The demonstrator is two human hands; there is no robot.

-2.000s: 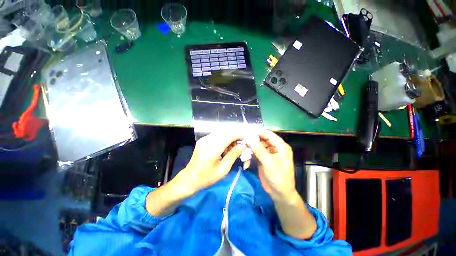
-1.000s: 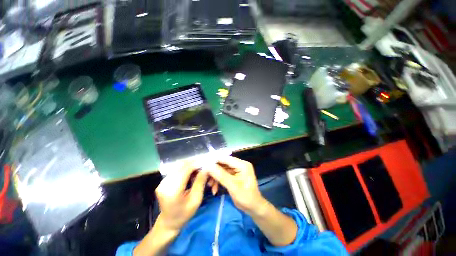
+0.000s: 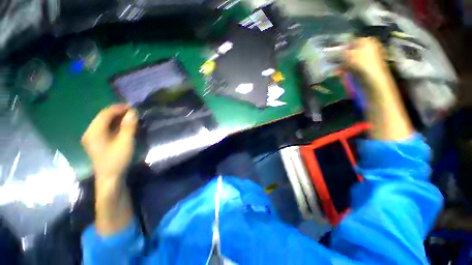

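Note:
The frame is strongly blurred. The tablet [image 3: 171, 111] lies screen up at the bench's front edge, its upper part lit pale and its near end glaring white. My left hand [image 3: 110, 135] is at the tablet's left edge, fingers curled with thumb and forefinger close together; whether it holds anything cannot be told. My right hand [image 3: 364, 56] is stretched out to the far right, at the whitish bottle [image 3: 320, 56]; its fingertips are blurred and what they touch cannot be told.
The black back cover [image 3: 243, 64] with white stickers lies right of the tablet. A black handheld tool [image 3: 309, 96] lies at the right bench edge. The bagged silver panel [image 3: 31, 171] is at left, clear cups [image 3: 85, 56] behind. A red-orange frame [image 3: 321, 178] stands below right.
My hands, together at the tablet's near end before, are now apart. The left moved to the tablet's left edge, the right reached far right to the bottle. The view has also shifted.

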